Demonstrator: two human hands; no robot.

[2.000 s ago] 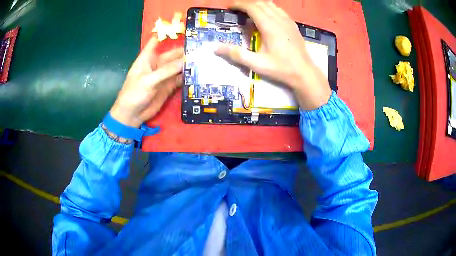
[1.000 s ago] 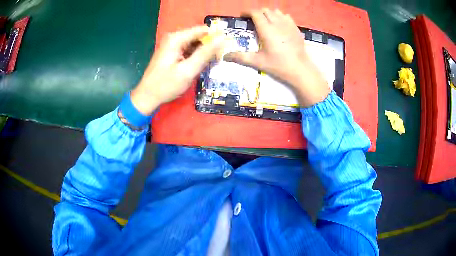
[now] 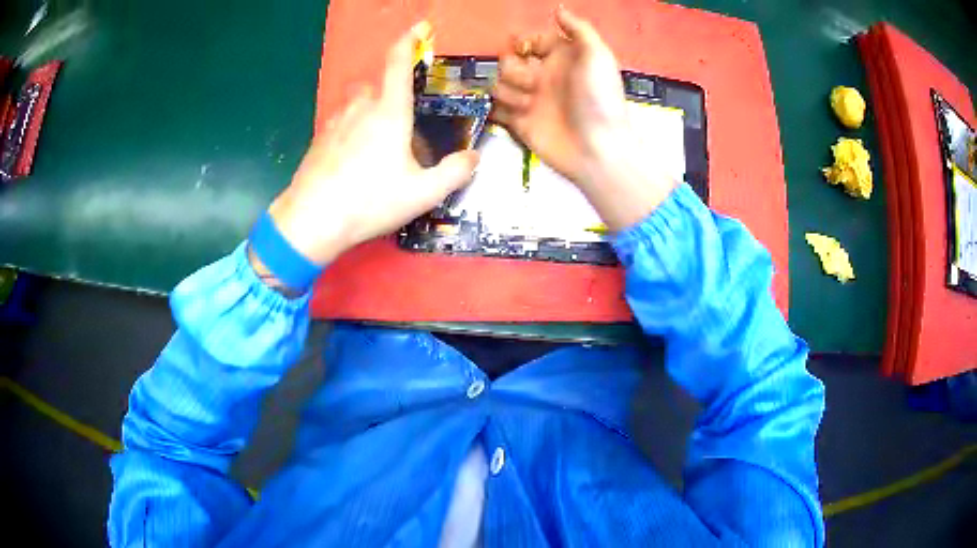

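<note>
The opened tablet [image 3: 694, 139] lies on a red foam pad [image 3: 514, 291], its white battery [image 3: 568, 203] facing up. My left hand [image 3: 359, 171] is at the tablet's left end. Its thumb and fingers span the mainboard [image 3: 450, 105], which looks lifted and tilted, with a blue edge at the top and a dark face below. A yellow tape piece [image 3: 424, 43] is at my left fingertips. My right hand [image 3: 568, 112] is over the tablet, fingers curled beside the board's right edge. Whether they pinch anything is unclear.
On the green mat [image 3: 161, 203] at right lie a smooth yellow lump [image 3: 847, 106], a ragged yellow lump [image 3: 850, 168] and a flat tape scrap [image 3: 830, 257]. Beyond them, stacked red pads [image 3: 905, 214] bear another open tablet [image 3: 961, 209]. A red-edged item [image 3: 27, 118] is at far left.
The board area was flat and now looks tilted up. My left hand has spread around it, with the yellow tape further up. My right hand's fingers have curled and moved slightly left.
</note>
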